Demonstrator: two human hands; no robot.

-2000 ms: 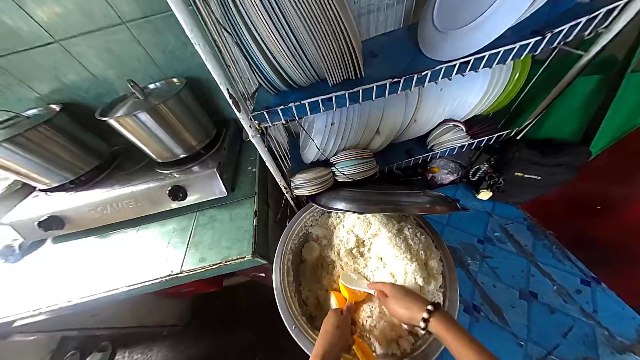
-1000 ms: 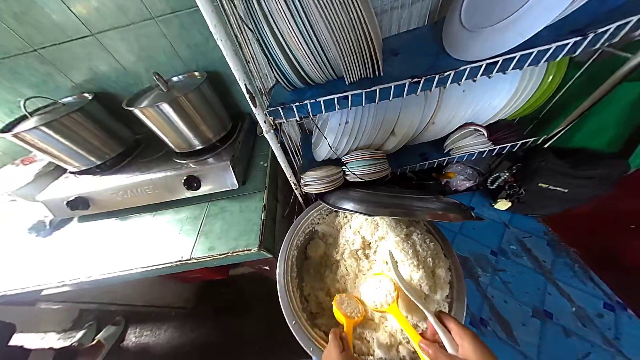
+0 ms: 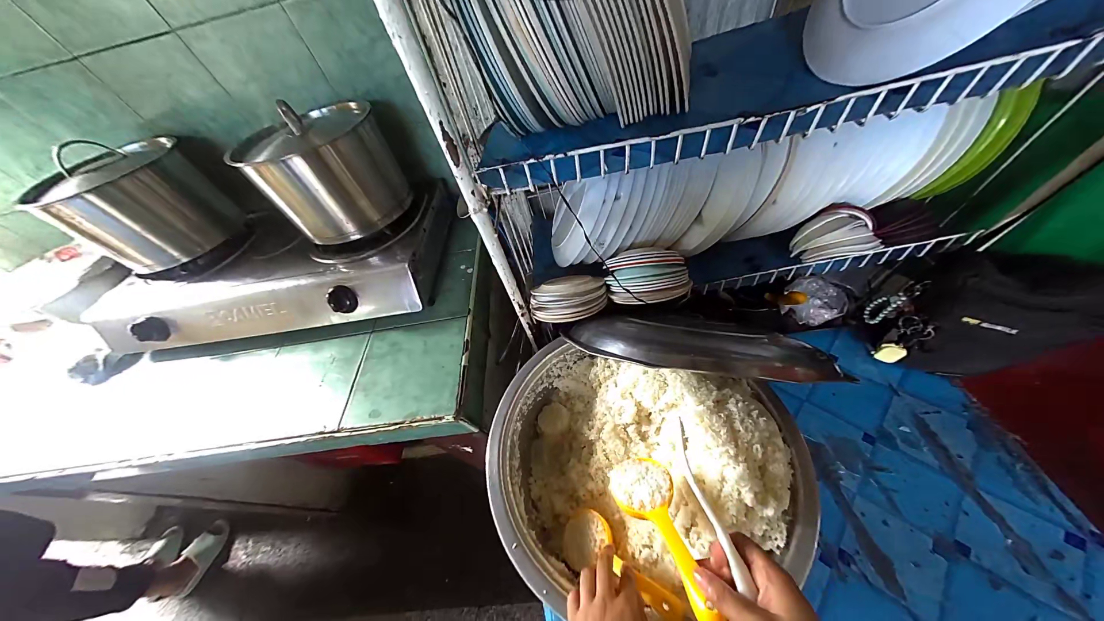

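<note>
A wide metal pot (image 3: 503, 483) full of cooked white rice (image 3: 724, 431) stands at the lower middle. My right hand (image 3: 750, 586) holds a white rice paddle (image 3: 714, 517) and the handle of a yellow ladle (image 3: 668, 530), whose bowl is heaped with rice. My left hand (image 3: 605, 591) is at the near side of the pot, its fingers on a second yellow ladle (image 3: 588, 535) lying low over the rice; its bowl looks mostly without rice. The lower parts of both hands are cut off by the frame's bottom edge.
A dark metal lid (image 3: 707, 345) leans behind the pot, below a wire dish rack (image 3: 733, 129) full of plates. Two lidded steel pots (image 3: 147, 211) sit on a gas stove (image 3: 259, 302) on the green tiled counter (image 3: 405, 379). A person's foot in a sandal (image 3: 203, 552) shows at lower left.
The ladle in my left hand held rice a second ago and now looks mostly without it. Two seconds ago the hands were close together over the rice; now the right one is lower.
</note>
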